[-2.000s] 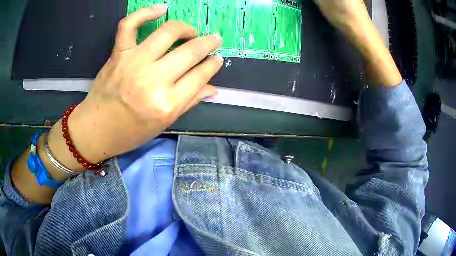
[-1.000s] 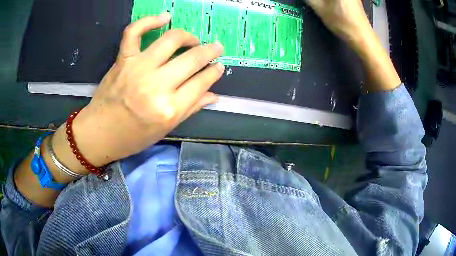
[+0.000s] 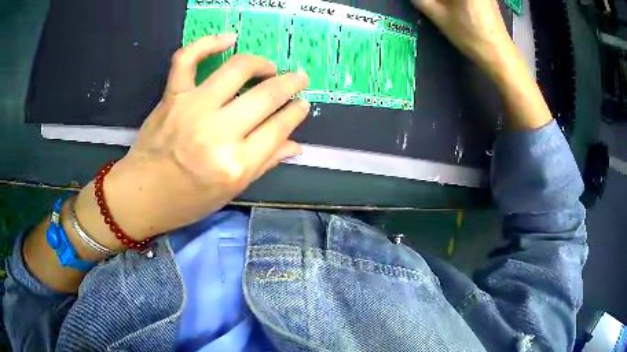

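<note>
A green PCB panel (image 3: 315,55) with several repeated blocks side by side lies on the black mat, rows of small holes or pads along its far edge. My left hand (image 3: 223,124) rests over the panel's left and near part, fingers spread, fingertips on the board; it does not grasp it. My right hand (image 3: 462,24) is at the top edge, beyond the panel's far right corner. Its fingertips are cut off by the frame, so whether it holds anything cannot be seen.
The black mat (image 3: 89,62) has pale specks and lies over a whitish sheet (image 3: 385,163). Part of another green board (image 3: 514,6) shows at the top right. A black toothed strip (image 3: 554,62) runs along the right. The bench edge crosses in front of my body.
The panel, mat and my left hand appear lower in the picture, showing more of the panel's far edge. My left hand stays on the panel. My right hand has shifted slightly left and up.
</note>
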